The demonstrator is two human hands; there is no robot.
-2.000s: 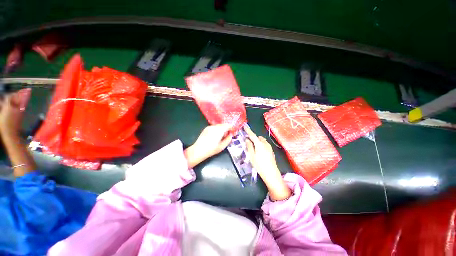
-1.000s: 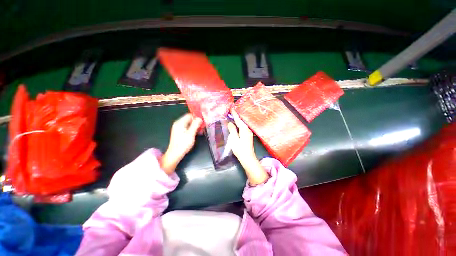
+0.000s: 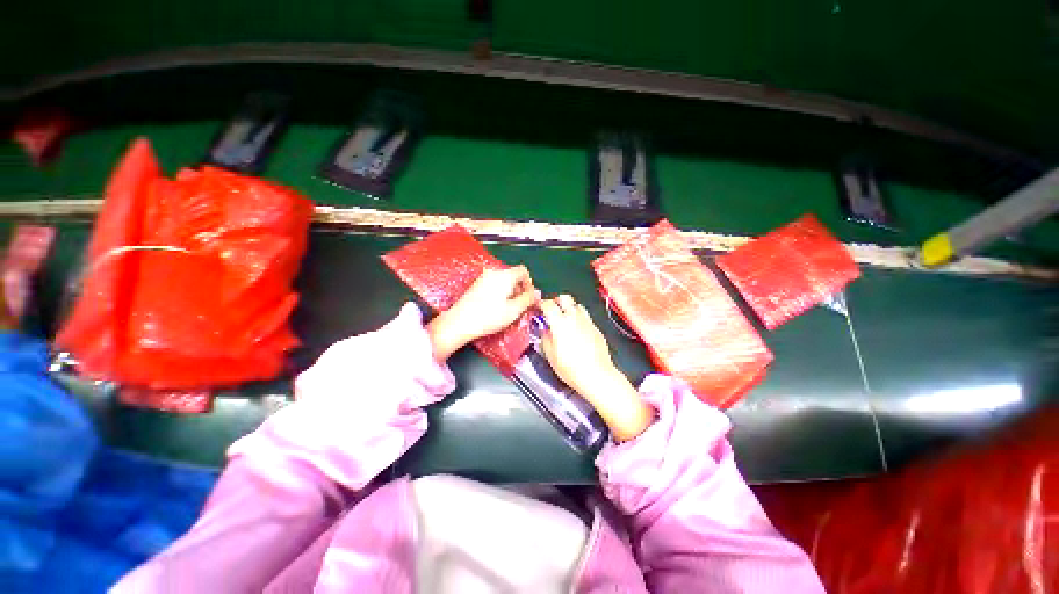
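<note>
A red bubble bag (image 3: pixel 445 265) lies slanting on the dark green worktop in front of me. A dark bagged product (image 3: pixel 560 400) in shiny clear plastic sticks out of its lower end, its near part over the worktop's near side. My left hand (image 3: pixel 494 306) grips the bubble bag near its lower end. My right hand (image 3: pixel 576 346) is beside it, fingers curled at the bag's mouth and the top of the product. The fingertips hide the exact point where product and bag meet.
A tied bundle of bubble bags (image 3: pixel 685 313) and a red bubble bag (image 3: pixel 792 273) lie at right. A larger red bundle (image 3: pixel 192 279) is at left. Dark bagged items (image 3: pixel 624 176) lie on the belt. A grey bar (image 3: pixel 999 218) slants at right; a blue sleeve (image 3: pixel 47 429) is at left.
The bubble bag, raised and pointing away earlier, now lies lower and slants left. The product's near end has swung right. The camera view has also shifted between frames.
</note>
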